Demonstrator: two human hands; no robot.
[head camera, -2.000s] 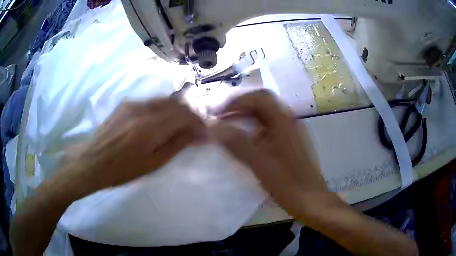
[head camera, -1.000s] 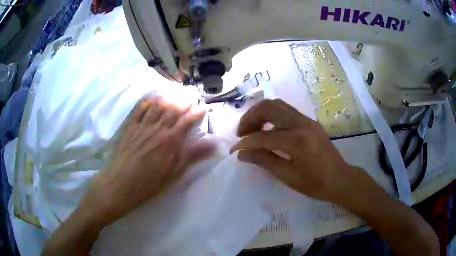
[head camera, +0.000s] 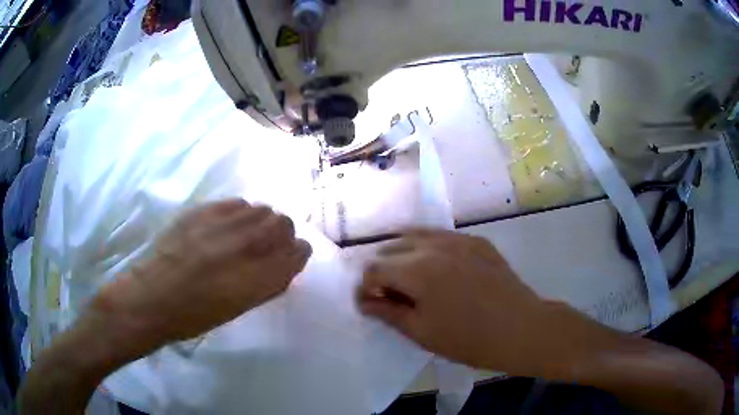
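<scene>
White fabric (head camera: 121, 186) is spread left of the needle and down to the table's front edge. My left hand (head camera: 223, 263) lies over it with curled fingers, closed on the fabric. My right hand (head camera: 437, 296) is right of it, slightly blurred, fingers bent at the fabric's right edge; its grip is unclear. The presser foot and needle (head camera: 322, 154) are in bright light above both hands. A metal tape guide (head camera: 365, 151) sits just right of the needle. A narrow white tape (head camera: 433, 174) runs from the guide down under my right hand and shows again below it.
The cream HIKARI machine head (head camera: 454, 28) spans the top. A second white tape strip (head camera: 604, 158) crosses a yellowed patch (head camera: 531, 134) and black-handled scissors (head camera: 660, 227) on the right. Blue-grey cloth piles (head camera: 28, 190) are at the far left.
Both hands have moved down toward the front edge, away from the needle. My left fingers have gone from spread to curled. The tape right of the needle is more exposed.
</scene>
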